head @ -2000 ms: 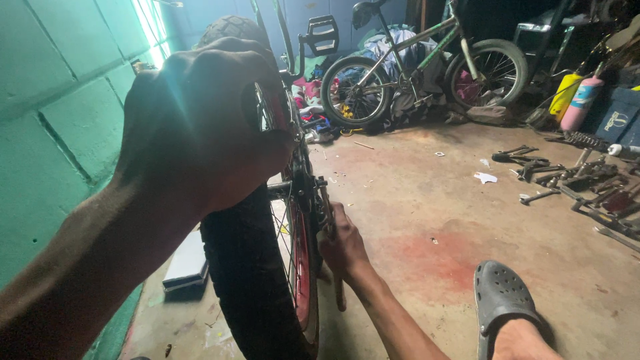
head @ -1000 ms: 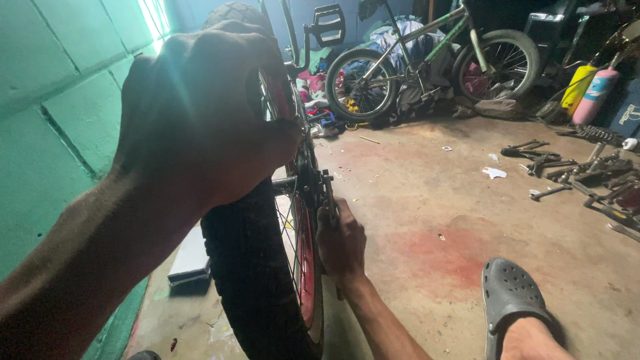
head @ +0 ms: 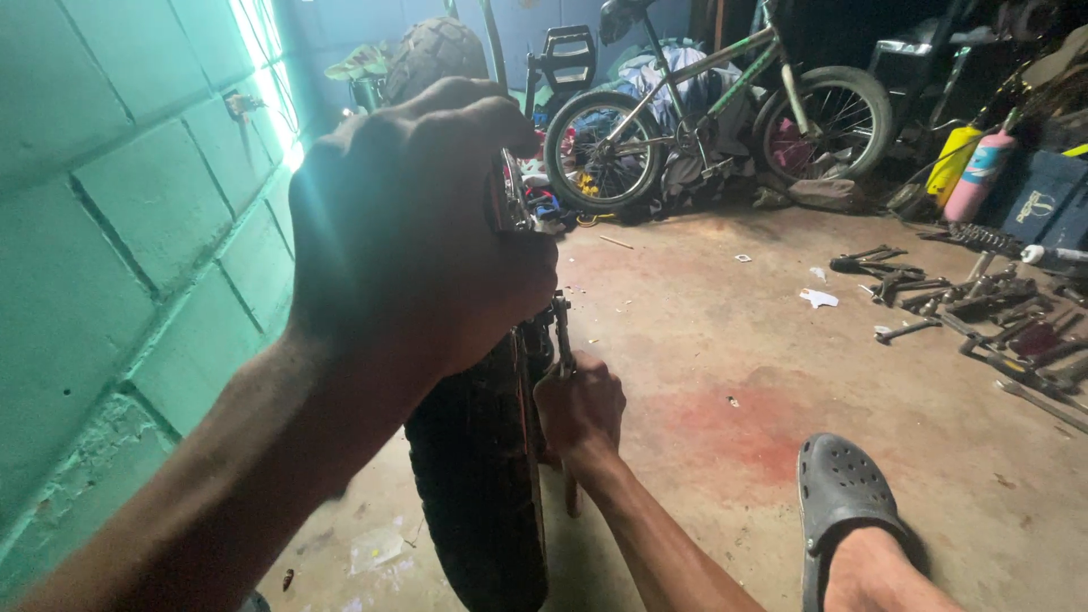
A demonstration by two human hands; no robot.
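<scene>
A bicycle wheel with a black knobby tire stands upright below me, its rim reddish at the right side. My left hand is large in the foreground, fingers curled over the top of the bicycle; what its fingers grip is hidden behind the hand. Low at the right side of the wheel, my right hand is closed around a metal hand tool, whose upper end reaches the area of the axle and whose handle shows below the fist. Beyond my left hand are another knobby tire and a black pedal.
A painted block wall runs along the left. A second bicycle stands at the back before piled cloth. Wrenches and other metal tools lie on the floor at right, near pink and yellow bottles. A grey clog is on a foot.
The wheel now appears more edge-on, and its spokes are mostly out of sight. My right hand stays at the axle area with the tool. The view has shifted somewhat.
</scene>
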